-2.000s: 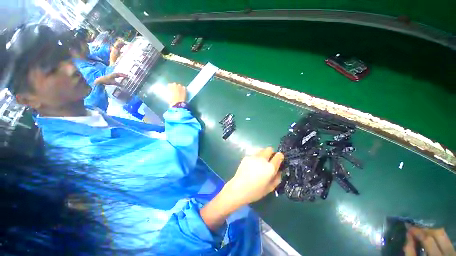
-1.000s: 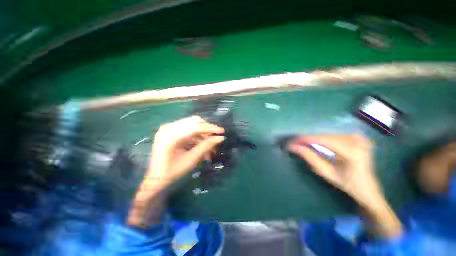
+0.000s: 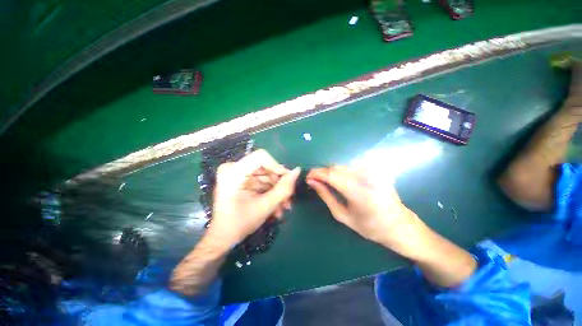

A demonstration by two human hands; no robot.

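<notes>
My left hand point(image 3: 250, 194) is over the pile of small black plastic parts point(image 3: 258, 240), with thumb and index finger pinched together. A small pale bit shows at its fingertips, too small to name. My right hand point(image 3: 367, 202) is just right of it, thumb and fingers bent close together. The fingertips of the two hands nearly meet above the green bench. I cannot tell whether either hand holds a part. My left hand hides the middle of the pile.
A dark red phone point(image 3: 440, 119) with a white middle lies at the right. Open phone units point(image 3: 177, 82) sit on the belt beyond the whitish edge strip point(image 3: 319, 99). A neighbour's arm point(image 3: 542, 159) is at far right. Tiny white scraps point(image 3: 307, 136) dot the bench.
The view has swung from the left-hand neighbour to the bench in front of me. Since one second ago, my right hand has come in beside my left, and the dark thing at its fingertips no longer shows.
</notes>
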